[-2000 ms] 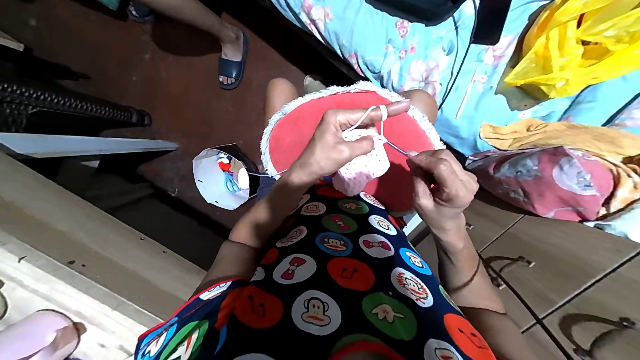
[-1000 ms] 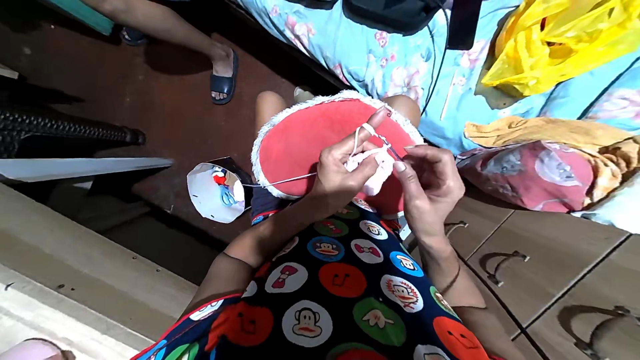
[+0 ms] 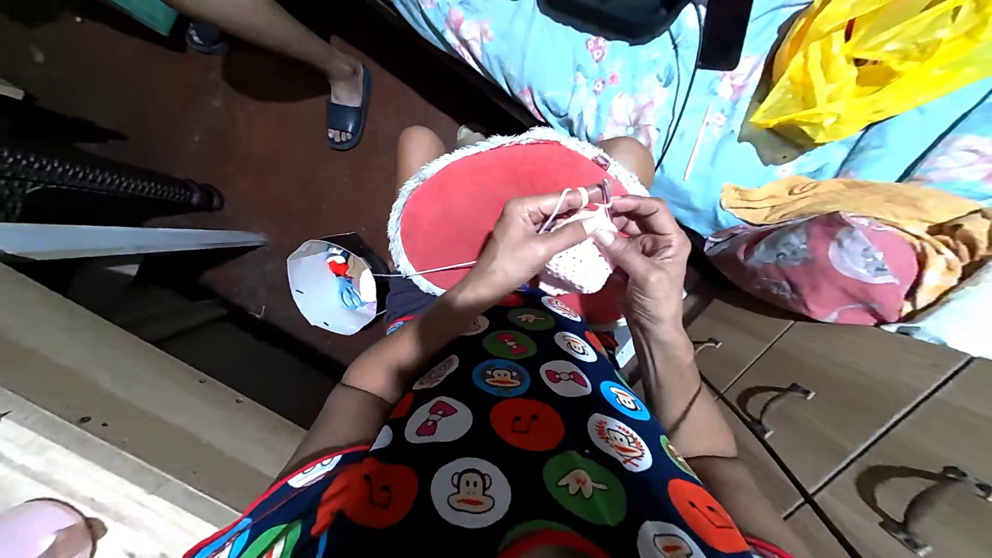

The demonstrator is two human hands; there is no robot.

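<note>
My left hand [image 3: 527, 240] pinches a pale pink crocheted piece [image 3: 577, 267], with white yarn looped round its raised index finger. Close against it on the right, my right hand [image 3: 649, 244] grips the piece's upper edge and a thin crochet hook [image 3: 605, 194], whose tip points up beside the left fingertip. The hook's lower part is hidden by fingers. Beneath both hands a red oval cushion [image 3: 457, 205] with white fluffy trim lies on my lap. A strand of yarn [image 3: 442, 269] runs left from my left hand to a white-lined container [image 3: 310, 271] holding red and blue items.
Another person's leg and dark slipper [image 3: 346, 112] are at the upper left. A bed with a blue floral sheet [image 3: 620, 101] bears a yellow plastic bag [image 3: 868, 70], a dark bag and a pink patterned cloth bundle [image 3: 821, 267]. Wooden drawers [image 3: 837, 372] stand at the right.
The crochet hook, slanting down to the right two seconds ago, now stands nearly upright. My right hand has closed in on the crocheted piece from its earlier place farther right.
</note>
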